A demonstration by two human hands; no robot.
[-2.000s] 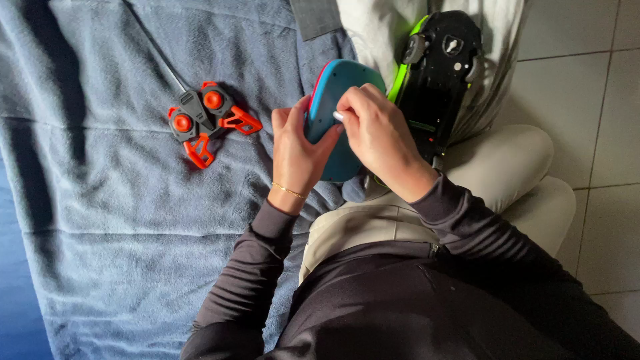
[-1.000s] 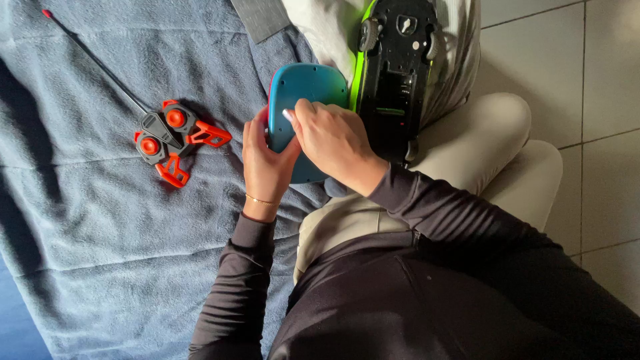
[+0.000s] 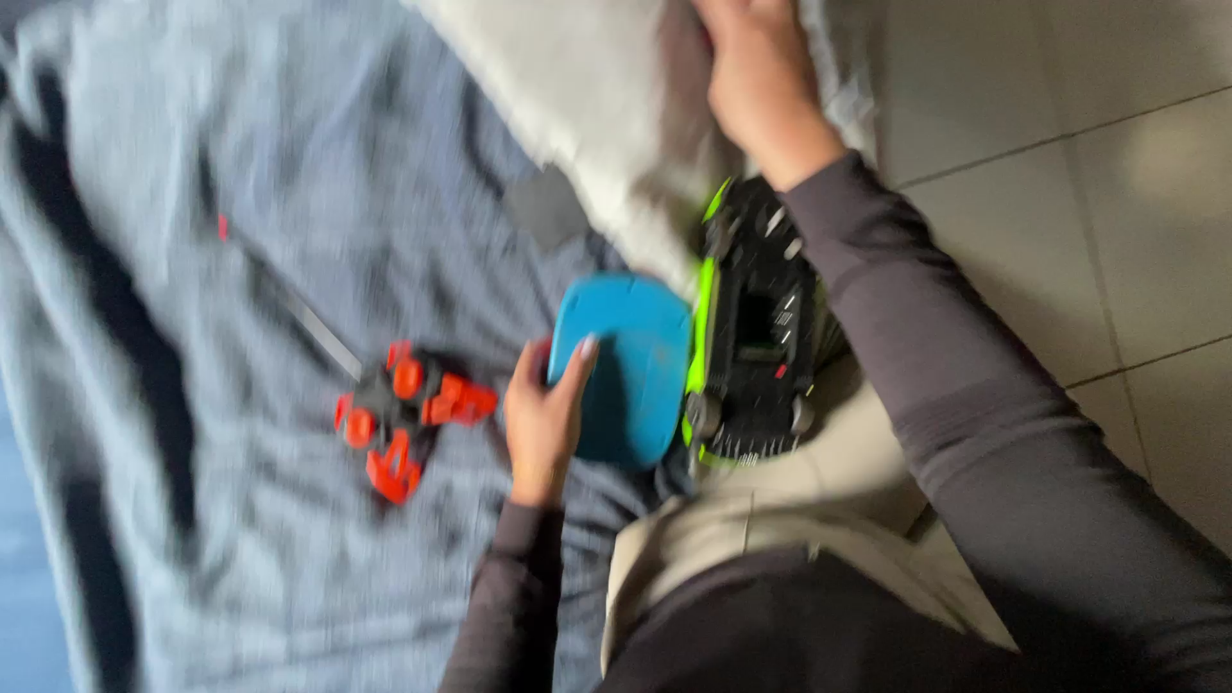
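My left hand [image 3: 547, 419] grips the left edge of a blue rounded plastic object [image 3: 635, 366], thumb on its flat face. Stretched toward the top edge, my right hand [image 3: 765, 82] is partly cut off by the frame and blurred; whether it holds anything cannot be told. Below it lies an upturned toy car [image 3: 756, 337] with a black underside, an open compartment and a bright green body edge, close to the blue object's right side. To the left rests a grey and orange-red remote control [image 3: 399, 404] with a long antenna.
A rumpled blue blanket [image 3: 260, 558] spreads under the remote control. Pale fabric [image 3: 577, 87] lies at the top, with a dark grey flat piece [image 3: 547, 207] beside it. My legs in beige trousers are at the lower right, and grey floor tiles [image 3: 1145, 221] show beyond.
My right hand has left the blue object and moved up and away past the toy car. My left hand still holds the blue object. The view has shifted and is blurred.
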